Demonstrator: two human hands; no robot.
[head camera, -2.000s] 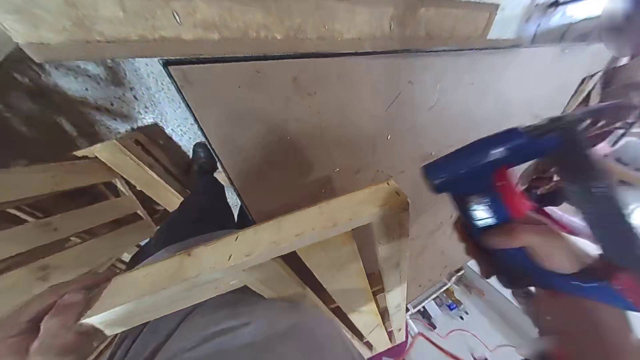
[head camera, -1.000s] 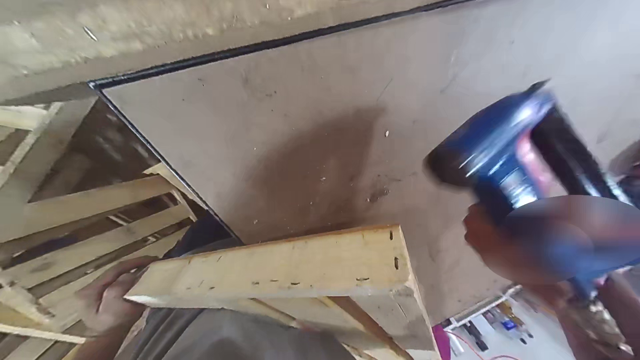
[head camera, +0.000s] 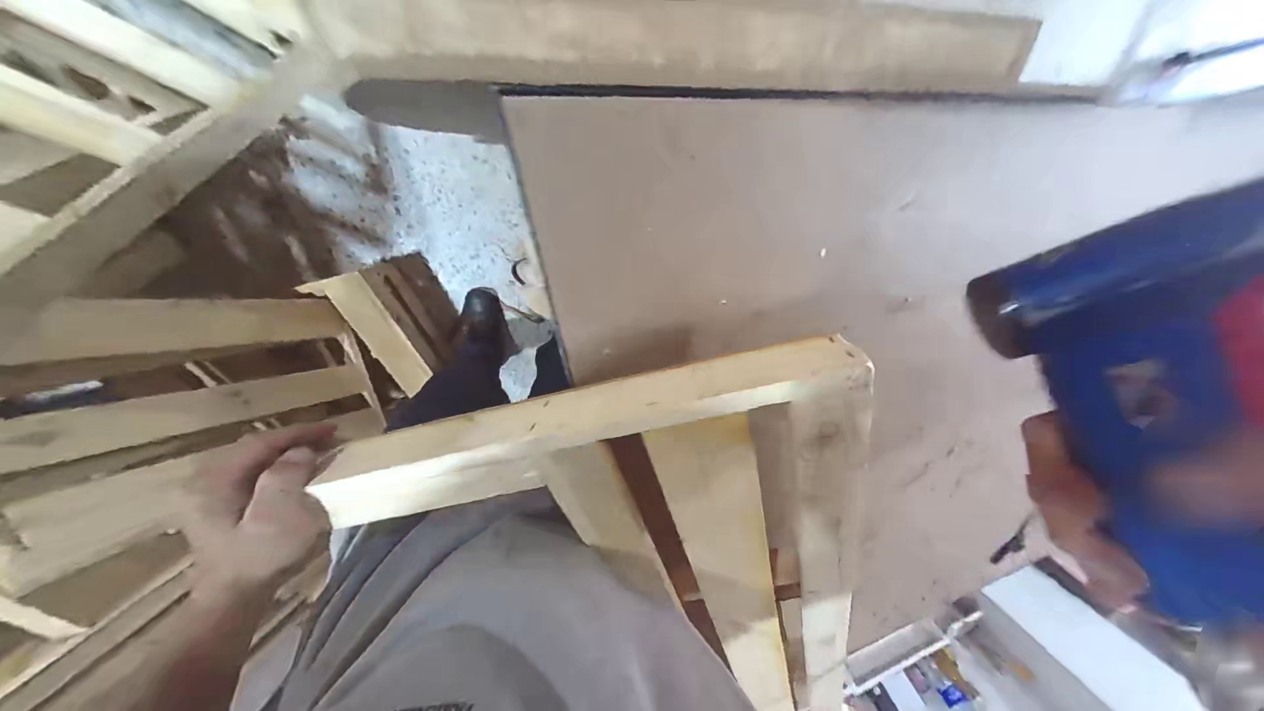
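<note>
My left hand (head camera: 262, 509) grips the left end of a slatted wooden frame (head camera: 592, 405), at its top rail. The frame stands against my front, its right corner over the tabletop, with slats running down from the rail. On the right, my right hand (head camera: 1086, 533) is wrapped around a blue and red power nailer or stapler (head camera: 1116, 326), blurred and partly cut off by the view's edge. The tool's dark nose points left, above and to the right of the frame's corner, apart from it. Its trigger area is not clear.
A large brown-grey tabletop (head camera: 750, 217) with a dark edge strip lies ahead, a wooden beam (head camera: 691, 44) along its far side. Slatted wooden pieces (head camera: 168, 415) are stacked at left. Speckled floor (head camera: 449, 207) shows between. A tray of small items (head camera: 908, 657) is at lower right.
The view has swung noticeably. My left hand stays on the frame's left end throughout, and my right hand still holds the blue tool, now further toward the right edge.
</note>
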